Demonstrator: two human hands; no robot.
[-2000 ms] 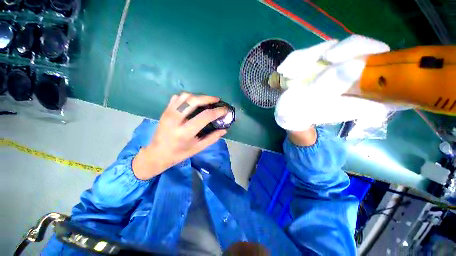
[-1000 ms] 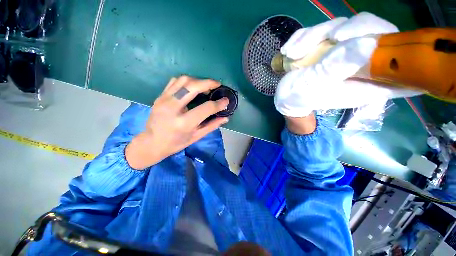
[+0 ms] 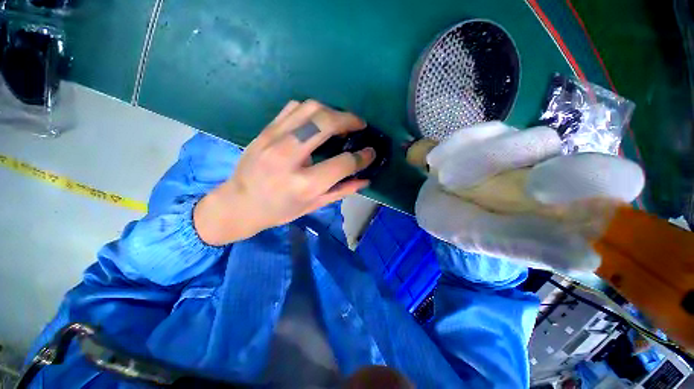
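Observation:
My left hand (image 3: 293, 171), bare with a small grey patch on one finger, holds a black round unit (image 3: 370, 156) on the green mat near its front edge. My right hand (image 3: 510, 186), in a white glove, grips an orange electric screwdriver (image 3: 651, 262). The tan screwdriver nose (image 3: 418, 153) points left at the unit, a small gap away from it. The round screw dish (image 3: 456, 83) lies beyond the glove, its grey dimpled face partly covered by black screws on the right side. The unit's face is dark and partly hidden by my fingers.
A clear blister tray (image 3: 47, 114) with black units is at the upper left. A clear plastic bag (image 3: 601, 121) with black contents lies right of the dish. A blue bin (image 3: 399, 254) sits below the bench edge. Equipment and cables are at the lower right.
The gloved hand and screwdriver have come down from over the dish, and the nose now points at the unit. The whole dish rim and the bag are uncovered. The view has shifted.

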